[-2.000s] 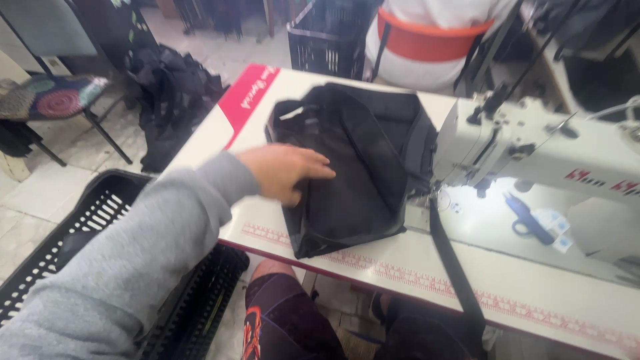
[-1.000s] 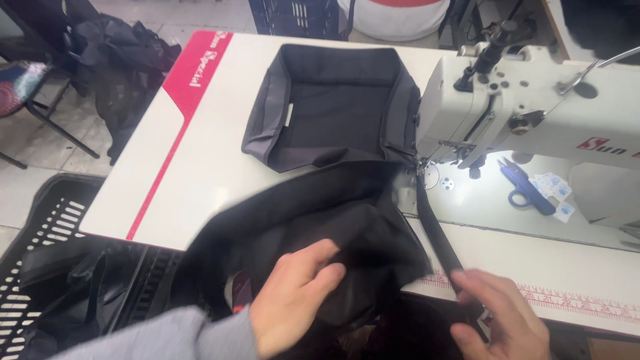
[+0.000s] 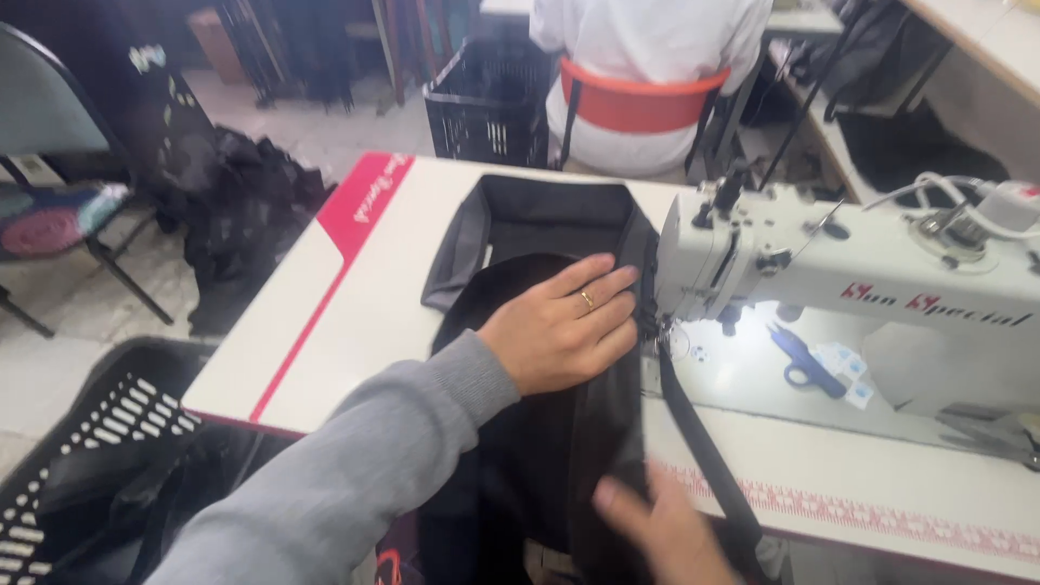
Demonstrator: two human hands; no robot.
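My left hand (image 3: 569, 325), with a ring on one finger, lies flat on black fabric (image 3: 528, 455) just left of the needle area of a white sewing machine (image 3: 853, 268). Nearer to me, my right hand (image 3: 666, 520) is blurred at the right edge of that fabric; whether it grips the cloth is unclear. The fabric hangs over the table's front edge. Behind it, a boxy dark fabric piece (image 3: 561, 203) with raised sides rests on the table. A black strap (image 3: 707, 447) runs from the presser foot down over the front edge.
Blue thread snips (image 3: 804, 361) and small white-and-blue papers (image 3: 845, 366) lie on the machine bed. A black plastic crate (image 3: 138, 406) stands at the lower left, another crate (image 3: 487, 106) behind the table. A person in white (image 3: 650, 41) sits beyond. Dark fabric (image 3: 244, 219) is heaped on the floor.
My left hand has moved up onto the fabric beside the presser foot. The near black fabric, low and bunched a second ago, now reaches further up and partly covers the boxy piece.
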